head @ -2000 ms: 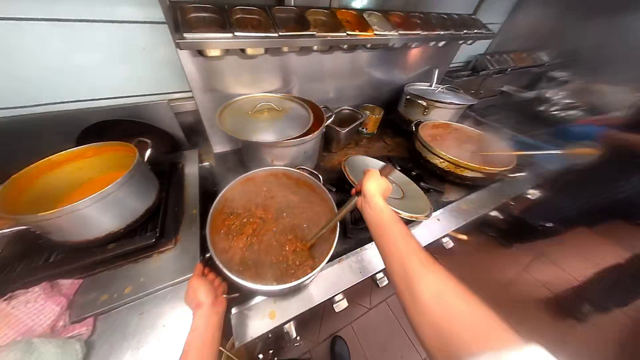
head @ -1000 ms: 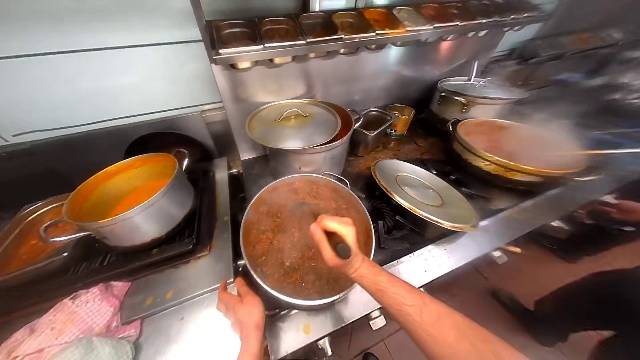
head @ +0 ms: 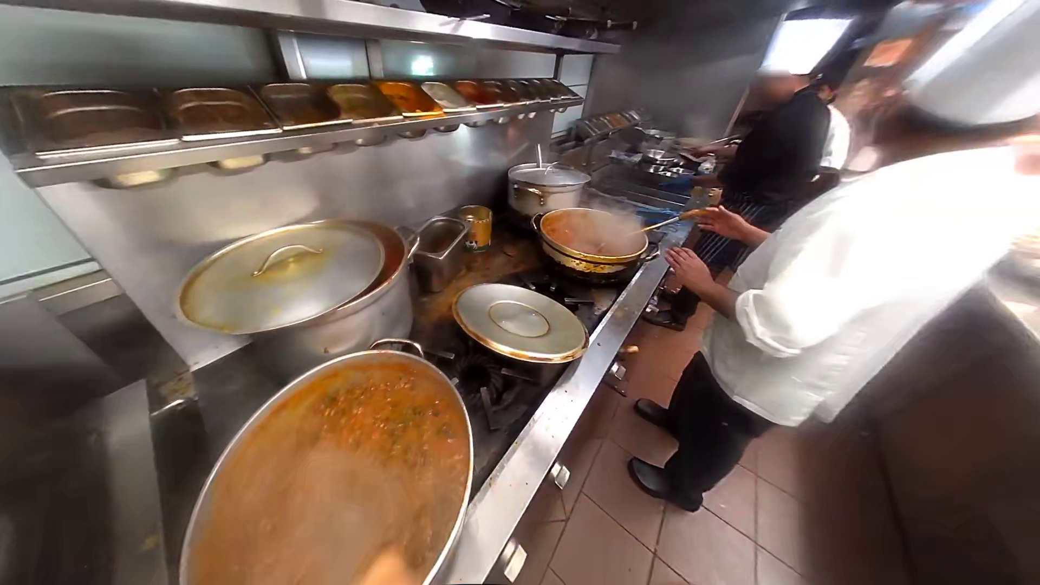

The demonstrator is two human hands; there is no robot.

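Observation:
A large metal pot of steaming orange-brown stew [head: 382, 471] stands in the lower left, with chopped pieces floating at its far side. Over its near edge, at the bottom of the view, a small blurred part of my right hand [head: 388, 569] shows; its fingers and anything in them are hidden. My left hand is out of view. Behind this pot stands a stockpot [head: 366, 313] with a domed metal lid [head: 284, 276] lying askew on it. A round metal lid [head: 520, 321] rests on the stove to the right.
Farther along, a wide pan of steaming sauce [head: 593, 231] holds a long-handled utensil. A person in white [head: 853, 284] stands beside it, both hands raised near the handle. Spice trays [head: 219, 110] line the shelf; a lidded pot [head: 548, 183] stands behind.
The view has swung right, bringing the person in white into sight. My left hand, earlier at the stew pot's rim, has left the view, and my right hand now barely shows.

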